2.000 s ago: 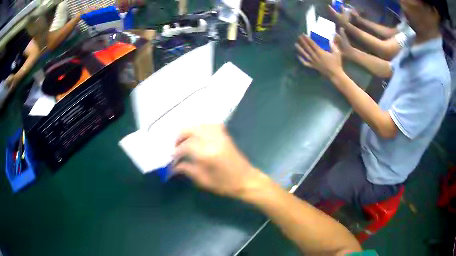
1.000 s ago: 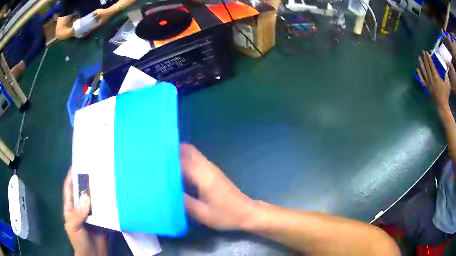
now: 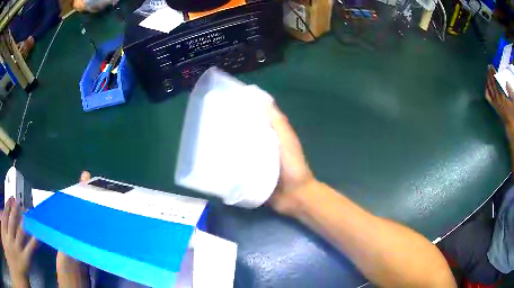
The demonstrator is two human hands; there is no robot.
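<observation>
My right hand (image 3: 290, 160) holds a white unit with a frosted translucent shell (image 3: 239, 140) above the bench, gripping its right side. The unit is slightly blurred. A blue and white retail carton (image 3: 113, 230) is tilted at lower left, with white flaps out at both ends. My left hand (image 3: 73, 271) holds the carton; it is mostly hidden behind it, with a fingertip showing above the top edge. The carton's inside cannot be seen.
A blue tool bin (image 3: 105, 79) and a black radio-like unit (image 3: 208, 48) stand behind on the green bench (image 3: 360, 129). Another hand (image 3: 17, 239), seemingly another person's, is by a white device (image 3: 16, 183) at far left. A person's hand (image 3: 499, 95) is at far right.
The white unit is now out in my right hand, which has let go of the carton. The carton has turned and moved down and left with my left hand. The view has shifted.
</observation>
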